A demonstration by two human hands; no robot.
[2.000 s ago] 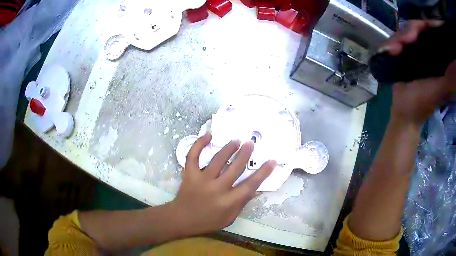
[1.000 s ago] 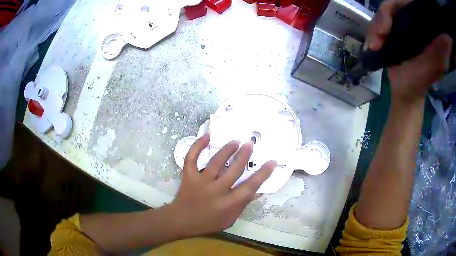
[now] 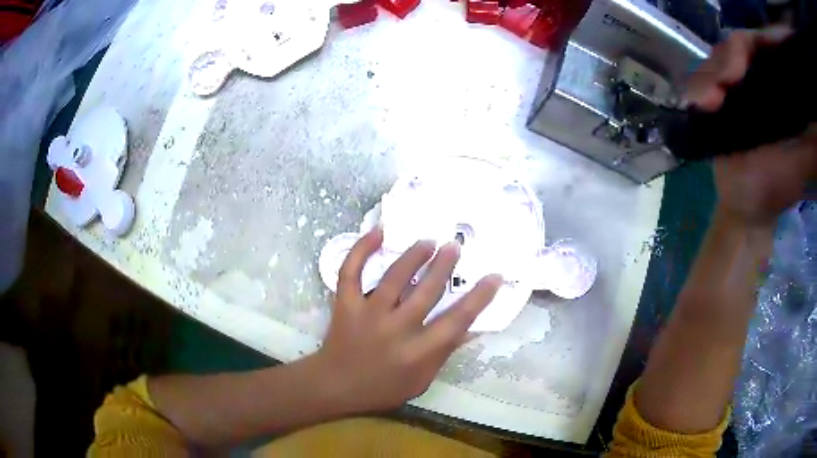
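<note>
A white plastic housing [image 3: 497, 215] lies on the whitish board, hollow side up, its round lobes pointing left and right. My left hand [image 3: 394, 322] lies flat on its lower left part, fingers spread. My right hand [image 3: 752, 125] is at the upper right, wrapped around the black electric screwdriver [image 3: 743, 103], whose near end is beside the front of the silver screw feeder [image 3: 618, 89]. The bit tip and any screw on it cannot be made out. Glare washes out much of the housing.
Another white housing [image 3: 287, 45] lies at the upper left. A finished assembly [image 3: 98, 161] with a red block [image 3: 69, 182] is at the left edge. Loose red blocks [image 3: 484, 12] lie at the top. A clear plastic bag [image 3: 779, 331] is at the lower right, whitish plastic [image 3: 45, 116] at far left.
My right hand with the screwdriver moved left and in over the feeder's front, then back right. My left hand has stayed on the housing. The whole view has shifted slightly.
</note>
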